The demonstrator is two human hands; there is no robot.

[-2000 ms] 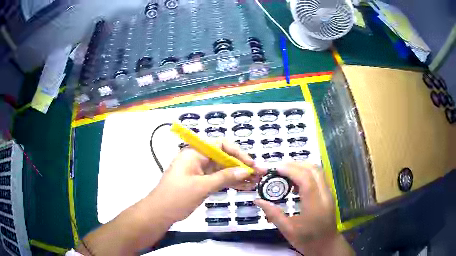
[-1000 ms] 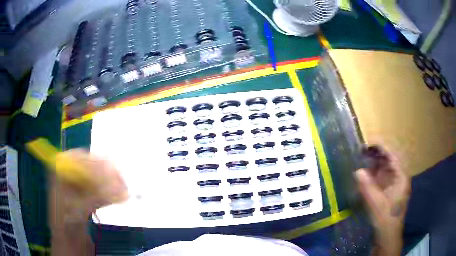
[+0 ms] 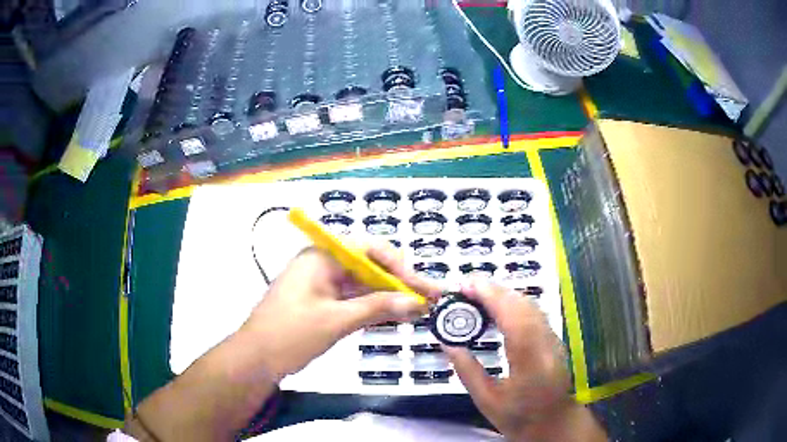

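My left hand (image 3: 332,298) holds a flat yellow probe (image 3: 349,255), tilted, with its front end at the rim of a speaker driver (image 3: 458,320). My right hand (image 3: 522,354) grips this black-rimmed driver by its edge between thumb and fingers, its silver-ringed face towards me. A dark wire loops from the probe's rear end down behind my left wrist. Both hands are above a white tray (image 3: 220,250), where rows of drivers stand on edge in the middle and right part. My hands hide some of the rows.
A tan board (image 3: 690,233) lies on clear stacked trays (image 3: 600,259) at right, with several drivers at its far edge. A clear ribbed tray (image 3: 345,52) with labels, a blue pen (image 3: 501,105) and a white fan (image 3: 565,39) are at the back. Another white tray (image 3: 30,345) is far left.
Both hands have come back together over the white tray from either side. My right hand has brought a driver from the tan board, whose near corner no longer holds one. The probe again meets a driver.
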